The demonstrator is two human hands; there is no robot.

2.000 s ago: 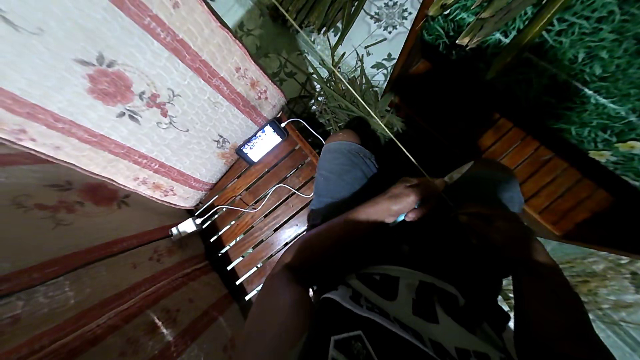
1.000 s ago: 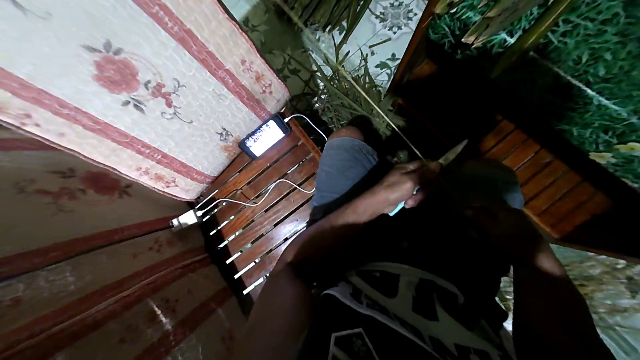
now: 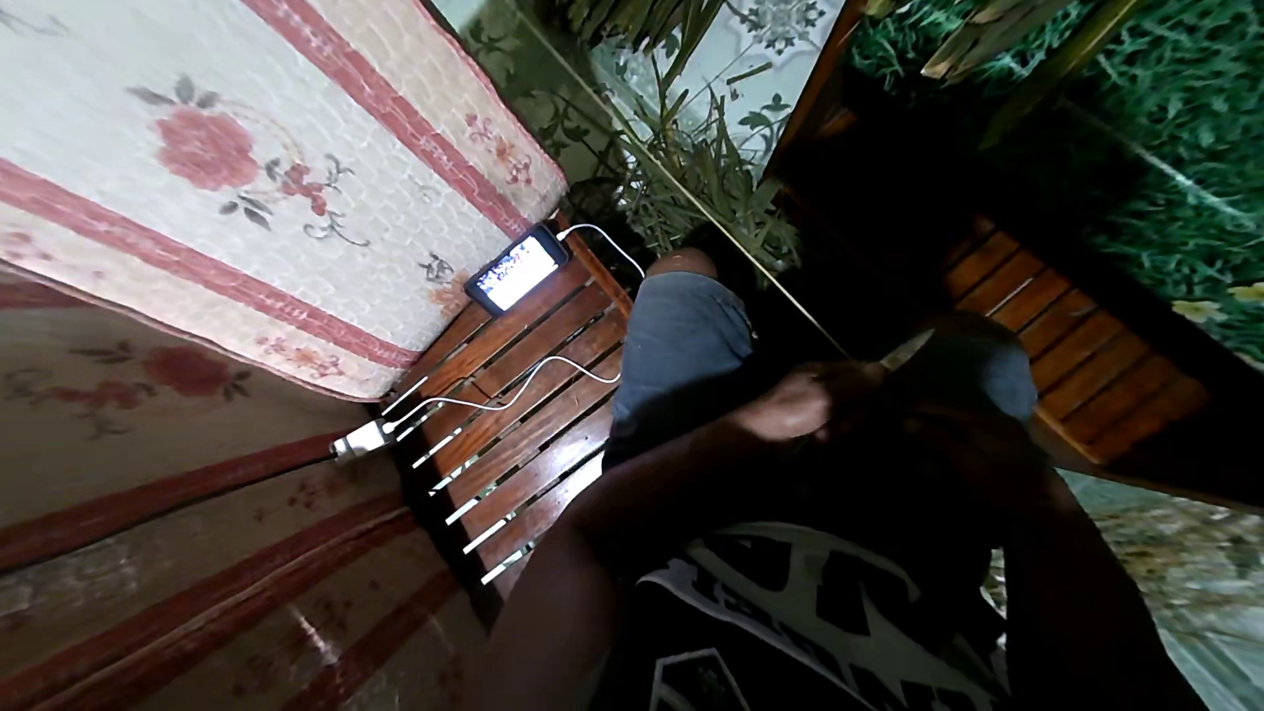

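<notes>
My left hand [image 3: 795, 403] is closed around a knife, whose short pale blade [image 3: 907, 351] points up and to the right past my fingers. A long thin plant strip [image 3: 726, 232] runs from the top of the view down to the hands; its lower end is lost in shadow. My right hand [image 3: 963, 434] is very dark, beside the left one over my lap, so its fingers and anything in them cannot be made out. Loose green and dry leaf strips [image 3: 716, 183] lie beyond my knee.
On the left, a slatted wooden bench [image 3: 533, 395] bears a lit phone [image 3: 518, 270] with a white cable [image 3: 513, 400] leading to a white plug [image 3: 362, 439]. Floral cloth [image 3: 326, 168] hangs beside it. More wooden slats [image 3: 1076, 336] and green turf-like covering [image 3: 1175, 148] are at right.
The knife blade, not plainly seen two seconds ago, shows above the left hand in the last two frames. Both hands stay close together over the lap.
</notes>
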